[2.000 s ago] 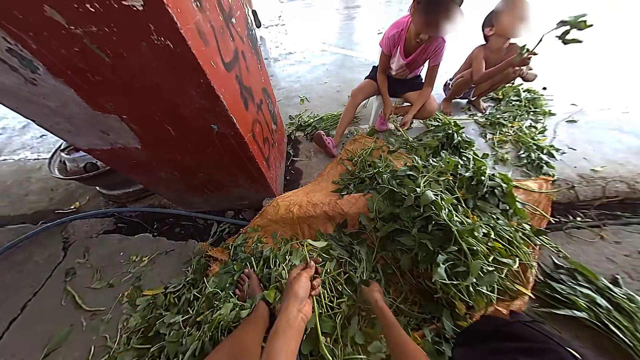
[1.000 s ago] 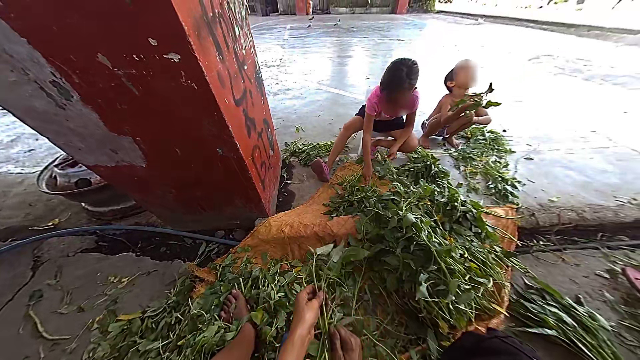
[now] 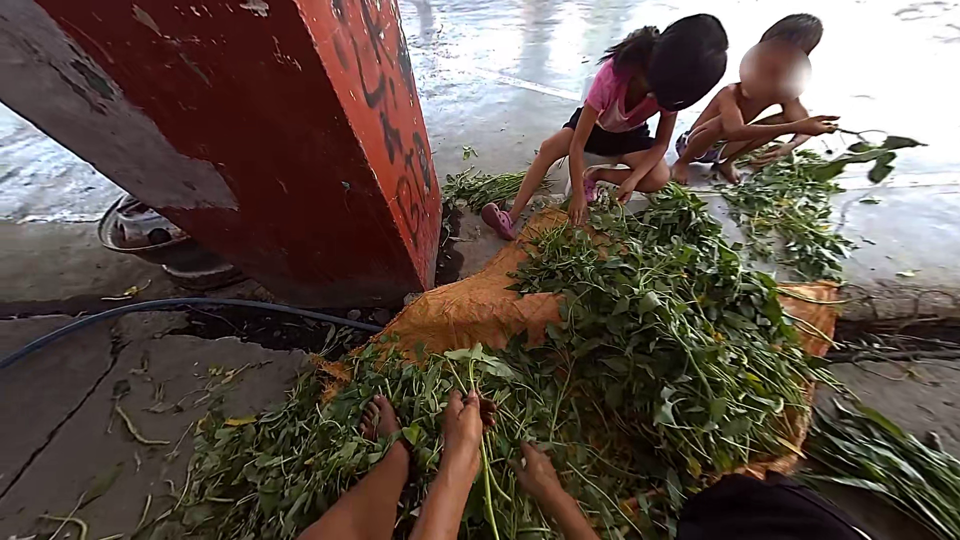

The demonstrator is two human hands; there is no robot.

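Observation:
My left hand (image 3: 463,421) is closed around a few long green stems (image 3: 489,487), their leaves showing above the fingers and the stems hanging below. To its right, my right hand (image 3: 534,466) reaches down among the greens; its fingers are partly hidden, so its grip is unclear. A large heap of leafy green stems (image 3: 660,330) lies on an orange woven sack (image 3: 480,307), right of and beyond my hands. More loose greens (image 3: 277,465) surround my bare foot (image 3: 381,418).
A red pillar (image 3: 300,150) stands at the left, with a blue hose (image 3: 187,301) and a basin (image 3: 142,232) by its base. Two people, one in a pink shirt (image 3: 615,97), crouch beyond the heap. Long-leaved greens (image 3: 885,457) lie at the right.
My right hand has moved away from my left one, to the right. The person at the far right now holds a leafy stem out to the side. The view has tilted down.

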